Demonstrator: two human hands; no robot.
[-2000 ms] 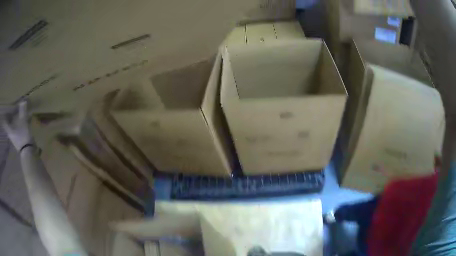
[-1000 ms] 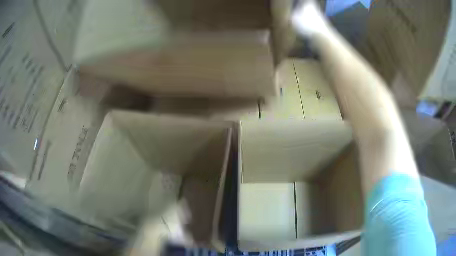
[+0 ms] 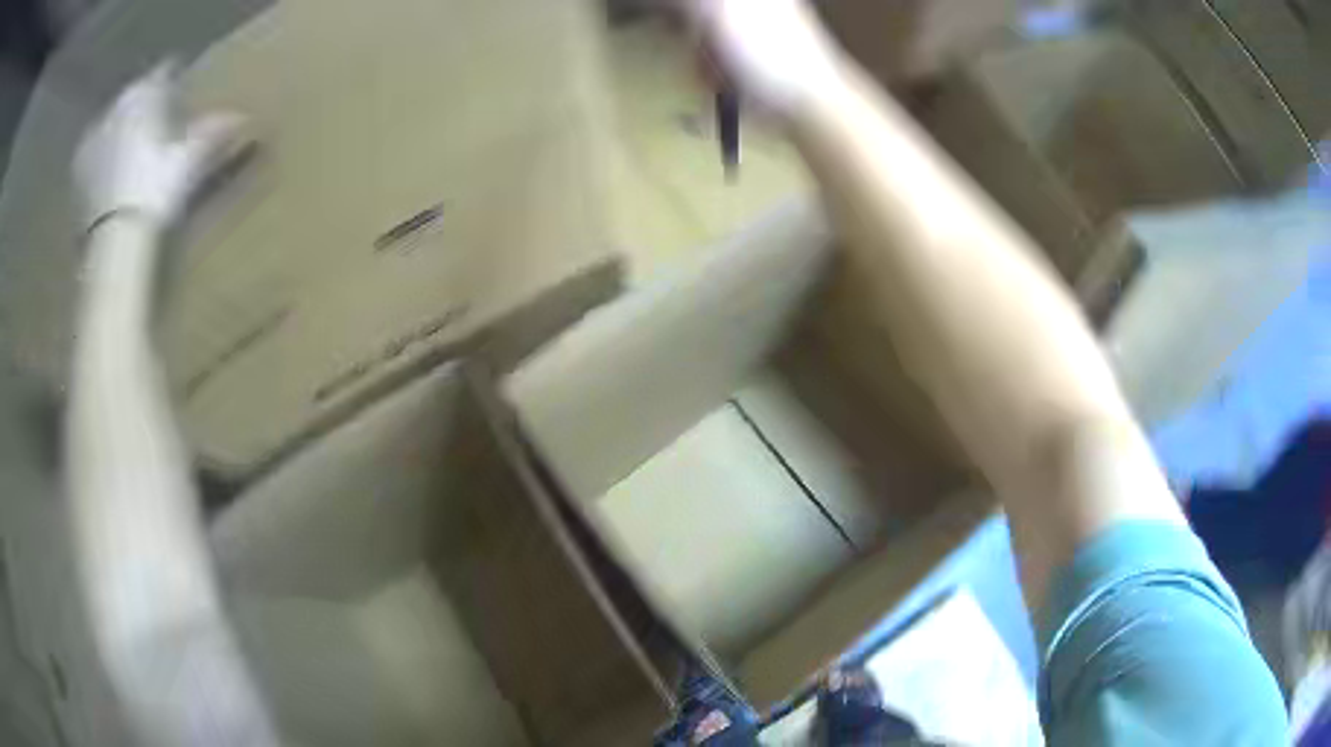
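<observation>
A large brown carton (image 3: 438, 132) with dark print stands tilted at the upper left, behind two open cartons. My left hand (image 3: 146, 153), blurred, lies against its printed side, beside a dark strip; whether it grips is unclear. My right hand (image 3: 766, 59) is at the top edge, beyond the large carton's right side, with a black marker (image 3: 728, 134) pointing down from it. My right forearm crosses over the right open carton (image 3: 730, 511). The left open carton (image 3: 350, 613) stands beside it. Both show bare brown insides.
More cartons (image 3: 1095, 117) stand at the upper right. Blue floor (image 3: 1241, 365) shows at the right, with a dark blurred shape near the edge. A pale panel (image 3: 934, 671) and a dark shoe-like shape (image 3: 861, 708) are at the bottom.
The view has turned and tilted. My left hand has gone from low over the left open carton to the large carton's side. That carton, earlier showing its open inside, now shows a printed side.
</observation>
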